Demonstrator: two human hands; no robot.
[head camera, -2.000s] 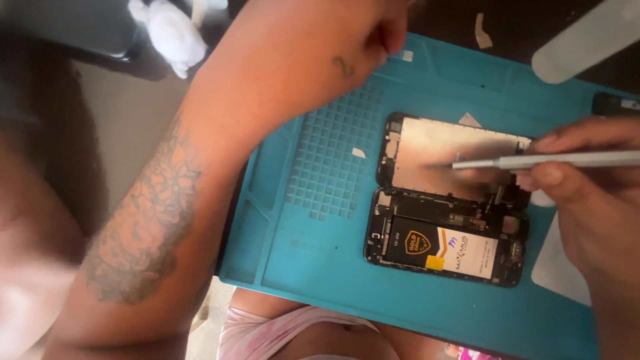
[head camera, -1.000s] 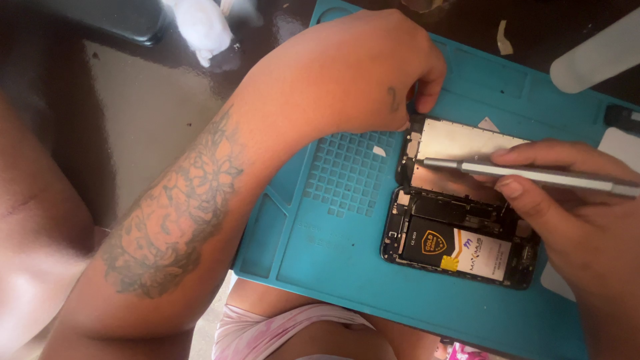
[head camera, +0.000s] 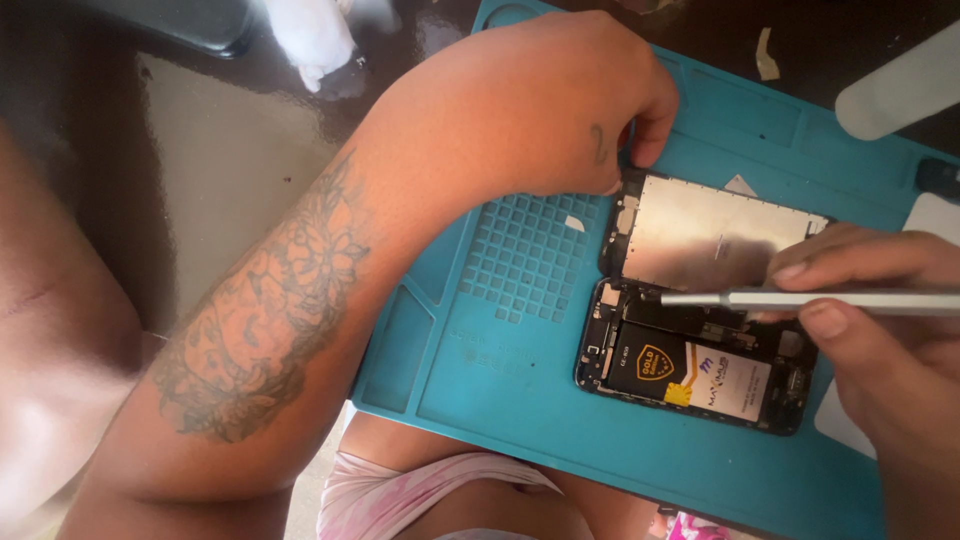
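Note:
An opened smartphone lies on a teal silicone repair mat (head camera: 480, 397). Its screen assembly (head camera: 712, 225), metal back up, sits above the phone housing (head camera: 600, 360), which holds a black and white battery (head camera: 686, 371). My left hand (head camera: 630, 112) reaches in from the left, its fingertips at the upper left corner of the screen assembly; whether they grip it is hidden. Between thumb and fingers, my right hand (head camera: 862, 300) holds a silver screwdriver (head camera: 772, 301) almost level, its tip over the upper left part of the housing, near the edge of the screen assembly.
Small pale scraps (head camera: 574, 223) lie on the mat, and another strip (head camera: 766, 56) is on the dark table behind. A translucent white cylindrical object (head camera: 900, 82) is at the upper right. A white crumpled item (head camera: 311, 37) and a dark object (head camera: 202, 22) are at the upper left.
My left hand has come down to the screen assembly's corner. The screwdriver tip, over the metal plate before, is now over the upper part of the housing.

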